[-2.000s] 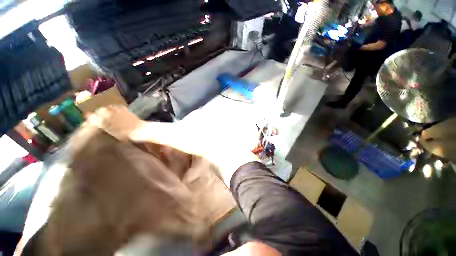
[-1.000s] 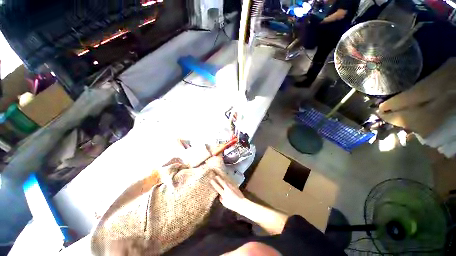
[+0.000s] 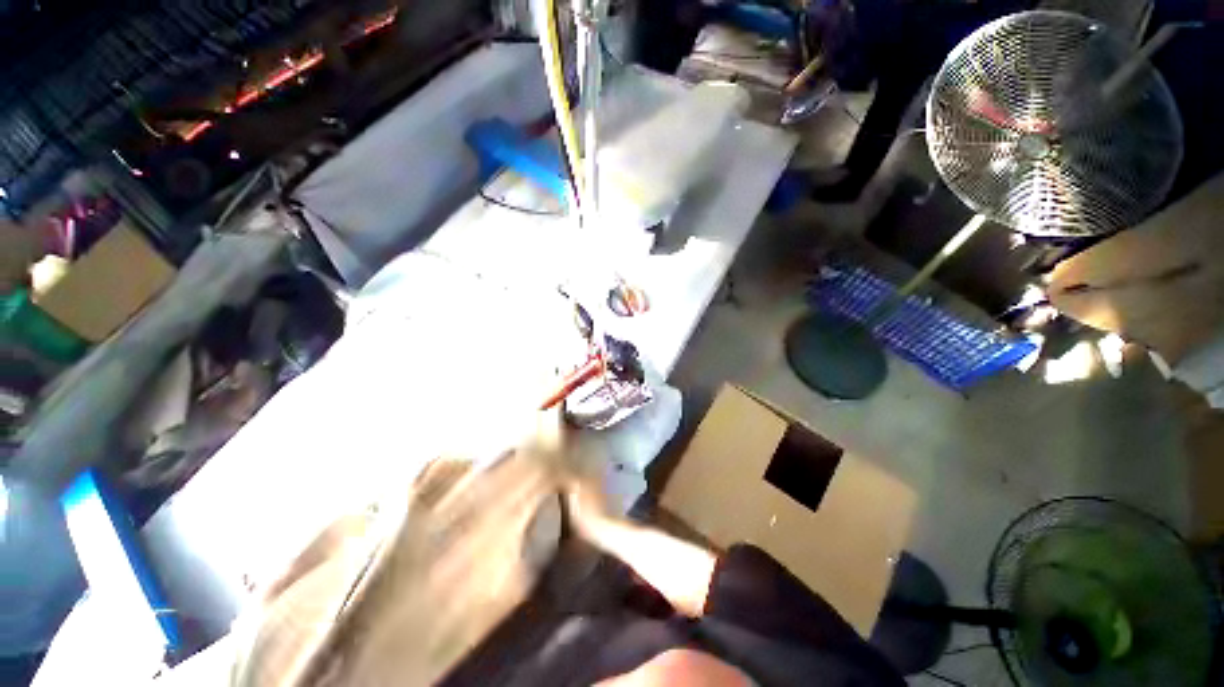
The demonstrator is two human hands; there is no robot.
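Observation:
A tan garment (image 3: 416,570) lies folded over the near edge of the pale pressing table (image 3: 443,322), blurred at its upper and right parts. My right hand (image 3: 575,472) is at the garment's upper right corner, blurred, so its grip on the cloth is unclear. My left hand cannot be made out. The steam iron (image 3: 611,392) stands on the table's right edge, just beyond my right hand, its orange-brown handle pointing left. No hand is on it.
A blue bar (image 3: 121,557) is at the table's left and a blue piece (image 3: 517,152) at its far side. An open cardboard box (image 3: 711,463) and floor fans (image 3: 1054,128) stand right. Dark cloth (image 3: 255,356) lies beyond the table. Yellow and white lines (image 3: 571,121) hang above.
The garment was first raised and spread at the left with an arm reaching across it. It now lies lower and nearer me. My right hand has moved slightly up and left since one second ago.

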